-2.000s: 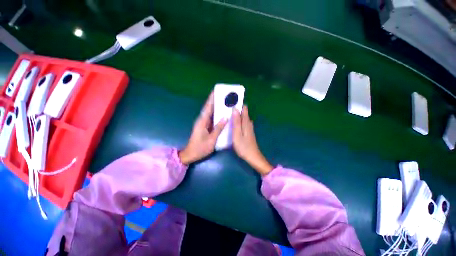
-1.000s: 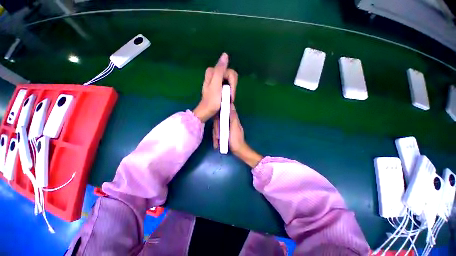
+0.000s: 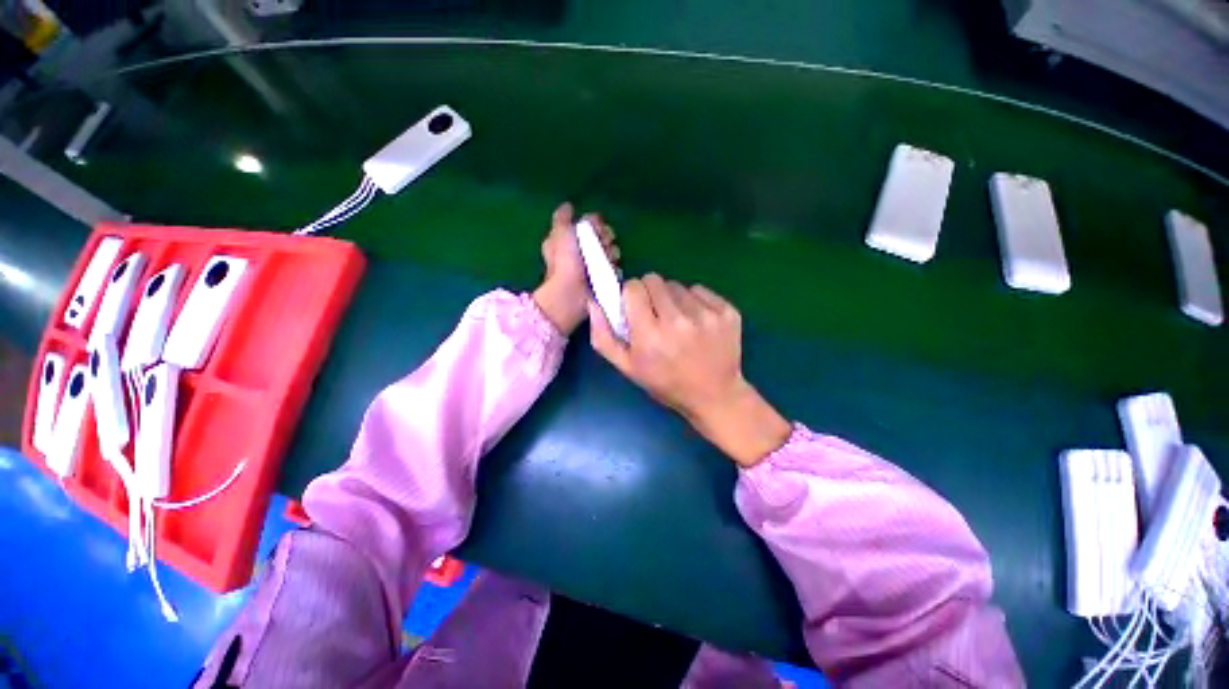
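Note:
A white power bank (image 3: 601, 279) is held between my two hands above the near side of the belt, seen edge-on and tilted, its top leaning left. My left hand (image 3: 572, 269) is behind its left side, partly hidden by it. My right hand (image 3: 683, 339) is closed around its lower right side, back of the hand up. Its black oval and any cables do not show.
A red divided tray (image 3: 299, 323) at left holds several power banks with cables. One cabled unit (image 3: 415, 151) lies on the belt behind it. White units (image 3: 911, 202) lie spaced at right. A pile of cabled units (image 3: 1101, 528) lies at lower right.
The power bank has turned from face-up to edge-on and now tilts left. My right hand has come up and over its lower side. The view has shifted slightly.

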